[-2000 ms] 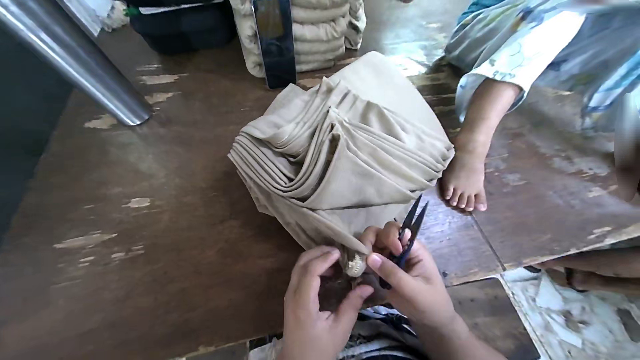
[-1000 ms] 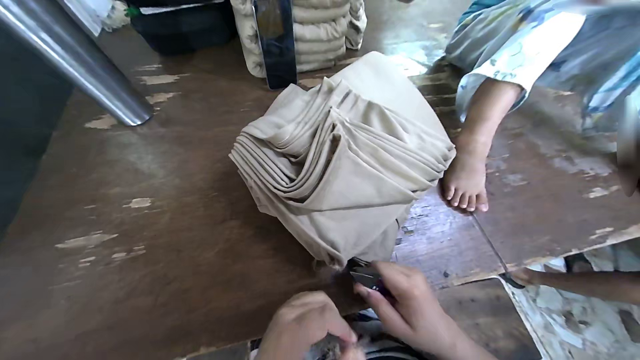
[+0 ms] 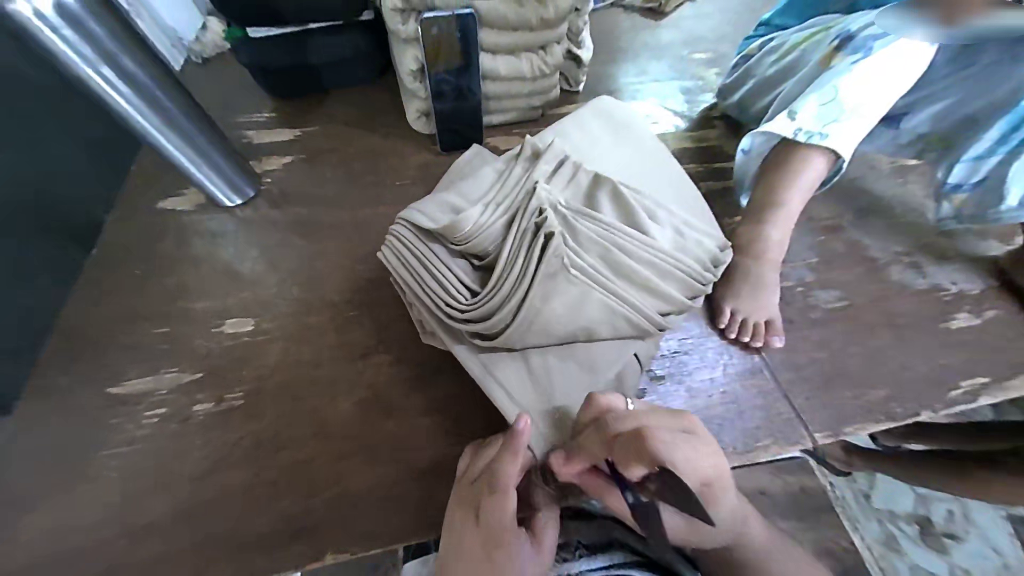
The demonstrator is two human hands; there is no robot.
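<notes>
A pile of folded beige cloth (image 3: 520, 264) lies in front of me on the wooden surface, one corner drawn toward my body. My left hand (image 3: 504, 496) pinches the near tip of that corner between thumb and fingers. Right beside it, my right hand (image 3: 640, 456), with a ring on one finger, also grips the cloth's tip. Small dark scissors (image 3: 656, 500) are tucked in my right hand, their blades pointing down toward the lower right. What lies between my fingertips is partly hidden.
Behind the cloth, a smartphone (image 3: 452, 80) leans on a stack of folded beige cloth (image 3: 520, 48). A metal leg (image 3: 160, 104) stands at left, near a black container (image 3: 312, 48). A person's bare foot (image 3: 748, 304) rests at right; another's hand or foot (image 3: 936, 464) shows lower right.
Both hands have come back together at the cloth's near corner; a second ago my left hand was lower and away from it. The scissors now point down instead of toward the cloth.
</notes>
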